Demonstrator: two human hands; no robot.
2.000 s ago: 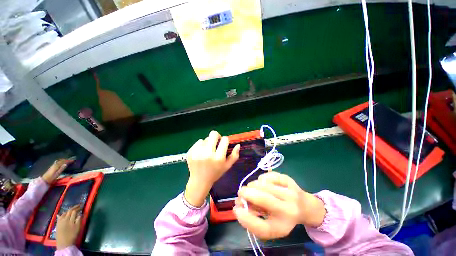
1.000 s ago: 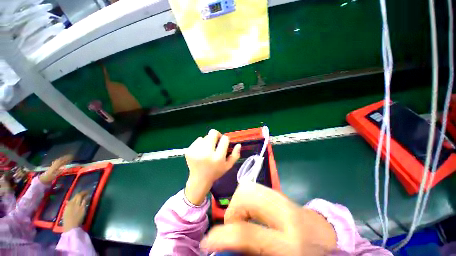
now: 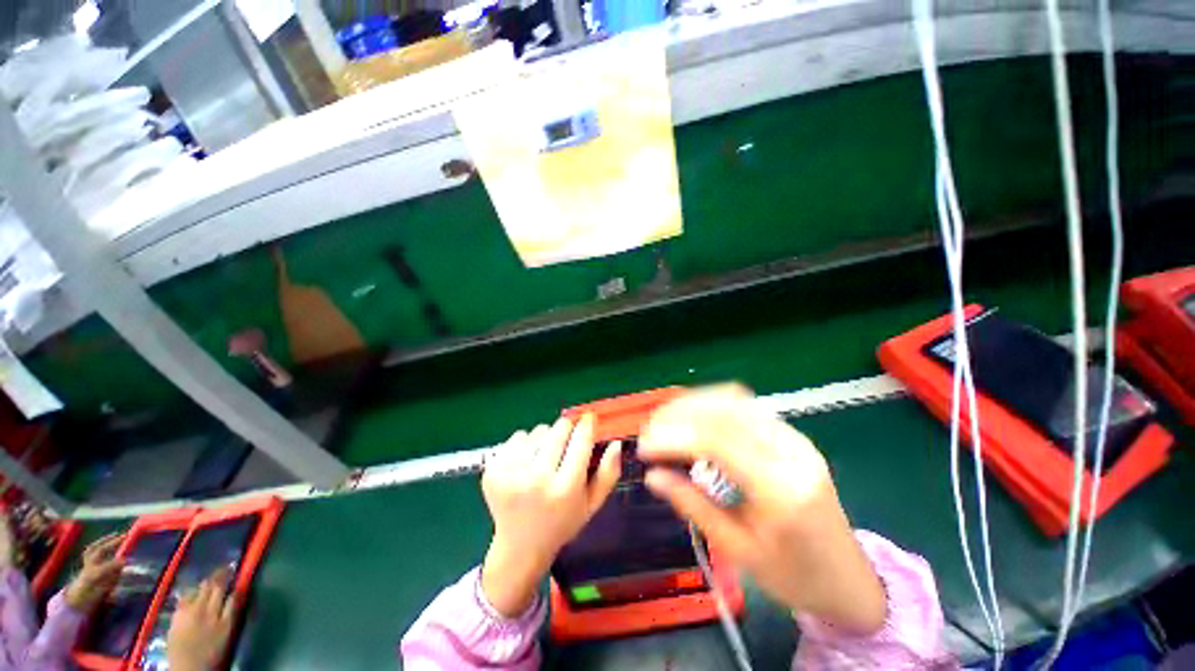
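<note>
A dark tablet lies in an orange-red tray on the green bench in front of me. A green patch shows near its lower left screen corner. My left hand rests over the tablet's upper left part, its fingers at the top edge. My right hand is raised over the tablet's upper right, blurred, thumb and fingers bent. A white cord runs down beneath my right hand, with a bunched part behind the fingers. The cord's end is hidden, and I cannot tell whether the right hand grips it.
White cables hang at right before stacked orange trays with a dark tablet. At left, another person's hands touch tablets in orange trays. A yellow sheet hangs above the bench; a grey post stands left.
My right hand has moved up from the tablet's lower edge to its top right. The cord's loops are now mostly hidden. My left hand stays on the tablet. The camera view has shifted.
</note>
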